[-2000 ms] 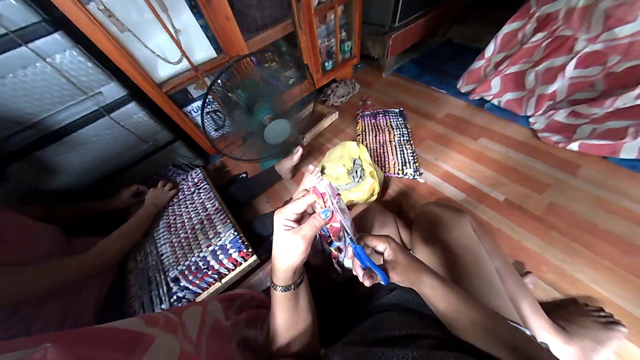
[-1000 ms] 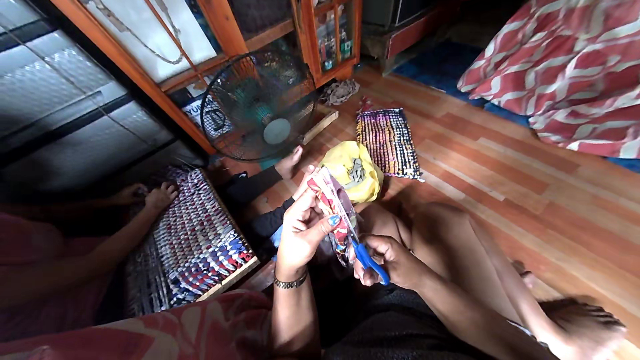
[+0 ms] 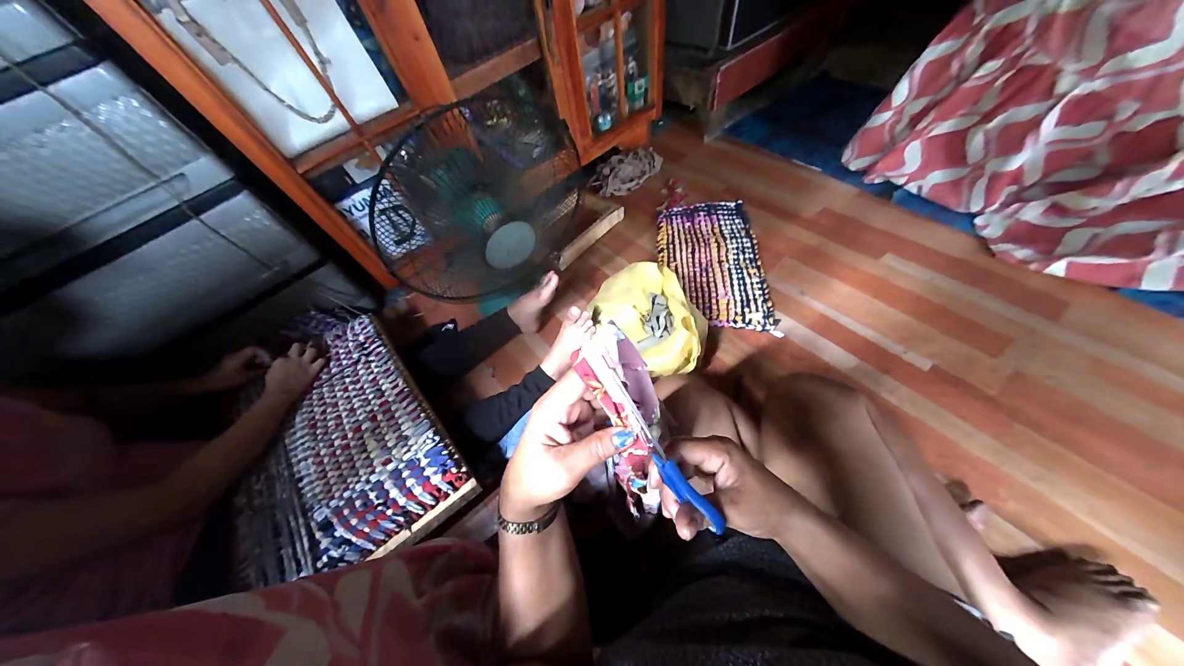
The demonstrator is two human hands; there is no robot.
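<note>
My left hand (image 3: 555, 449), with a metal watch or bracelet at the wrist, holds a bundle of red, pink and white patterned fabric (image 3: 609, 379) between thumb and fingers. Blue-handled scissors (image 3: 689, 495) are in my right hand (image 3: 726, 481), their blades lying along the fabric near my left thumb. How far the blades are apart cannot be told. Just beyond the fabric, on the floor, sits a yellow plastic bag (image 3: 634, 287) with some grey cloth (image 3: 659, 317) in it. My bare legs are folded at the right of my hands.
Another person's hands (image 3: 294, 368) rest on a woven rag mat on a wooden frame (image 3: 370, 435) at the left. A fan (image 3: 476, 208) stands before a wooden cabinet (image 3: 425, 55). A finished-looking small woven mat (image 3: 714, 264) lies on the floor (image 3: 888, 342); a patterned red cloth (image 3: 1045, 139) hangs at the right.
My hands and the scissors have shifted only slightly around the fabric, whose upper end has changed its fold. The other person's hands stay at the woven mat.
</note>
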